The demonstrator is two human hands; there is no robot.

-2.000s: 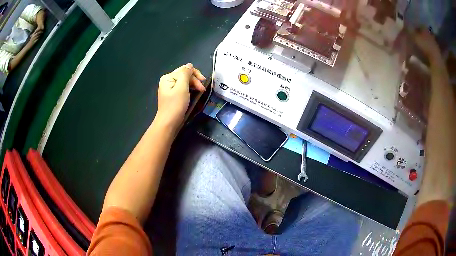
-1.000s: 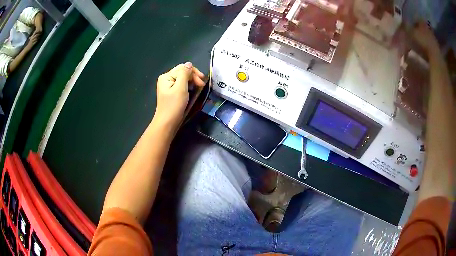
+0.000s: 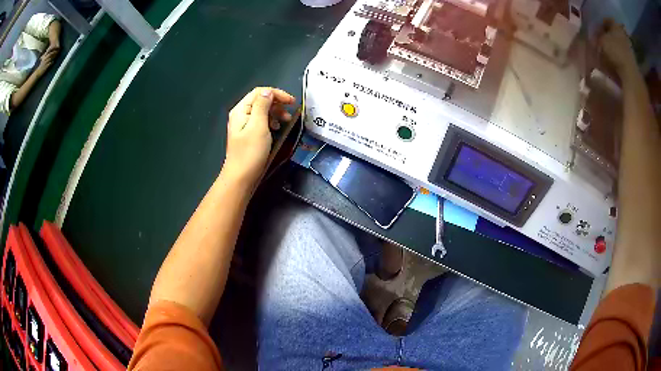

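The white benchtop machine (image 3: 377, 123) stands in front of me, with a touchscreen (image 3: 488, 178), a yellow button (image 3: 348, 109) and a dark plate fixture (image 3: 449, 40) at the left of its top. A second dark fixture (image 3: 596, 130) at the right is partly behind my right arm. My left hand (image 3: 250, 130) is by the machine's left front corner, fingers curled; whether it holds anything is unclear. My right hand (image 3: 614, 47) is small and blurred at the upper right, beyond the right fixture; its grip cannot be made out.
A smartphone (image 3: 362, 185) and a wrench (image 3: 439, 228) lie at the machine's front underside. A black ribbed knob (image 3: 375, 41) is beside the left fixture. Red trays (image 3: 65, 290) stand lower left. Another person's arm (image 3: 40, 69) shows at the upper left.
The view has shifted slightly, and the machine sits a little further left and up in it. My right hand has moved slightly up in the picture. My left hand stays by the corner.
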